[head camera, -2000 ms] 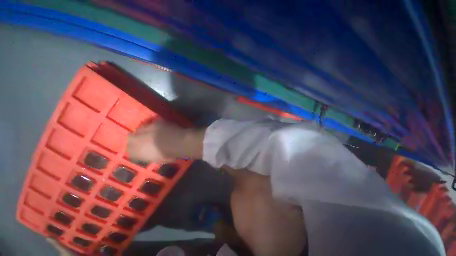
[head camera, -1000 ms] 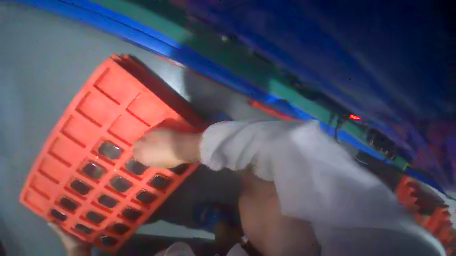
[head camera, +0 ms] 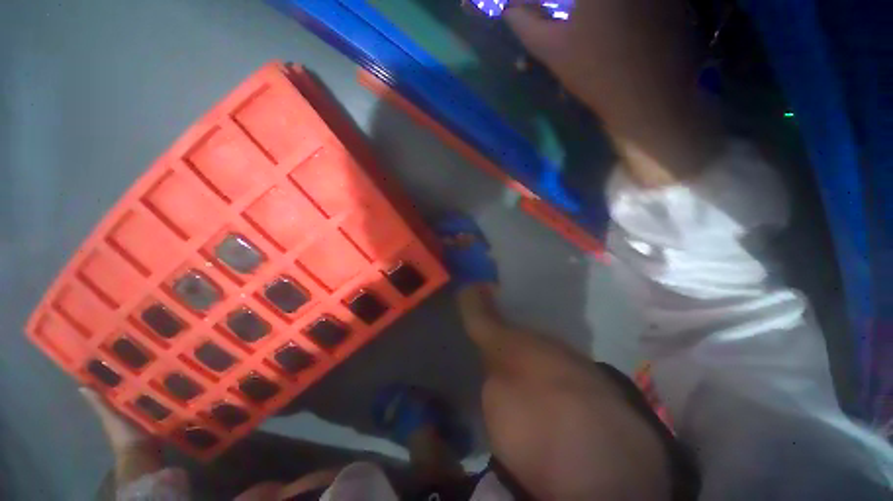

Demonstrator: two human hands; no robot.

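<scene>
An orange-red compartment tray (head camera: 220, 264) is held tilted at the left, over the floor. Dark watch bodies (head camera: 289, 294) sit in its lower and right pockets; the upper left pockets are empty. My left hand (head camera: 119, 431) grips the tray's lower left edge, fingers mostly hidden behind it. My right hand (head camera: 573, 39) reaches to the rack at the top of the picture, dark and partly cut off. Lit violet-white watch screens (head camera: 556, 10) are at its fingertips; whether it grips one cannot be told.
A blue rack rail (head camera: 362, 44) with a green mat (head camera: 436, 39) runs diagonally at the top. An orange-red edge (head camera: 548, 217) lies beside it. Blue sandals (head camera: 472, 256) are on the grey floor below. My bare legs are at the bottom centre. A blue upright (head camera: 832, 147) stands at the right.
My right hand has left the tray and moved up and right to the rack. Lit screens now show there. The tray appears a little higher and further right, and the view has shifted.
</scene>
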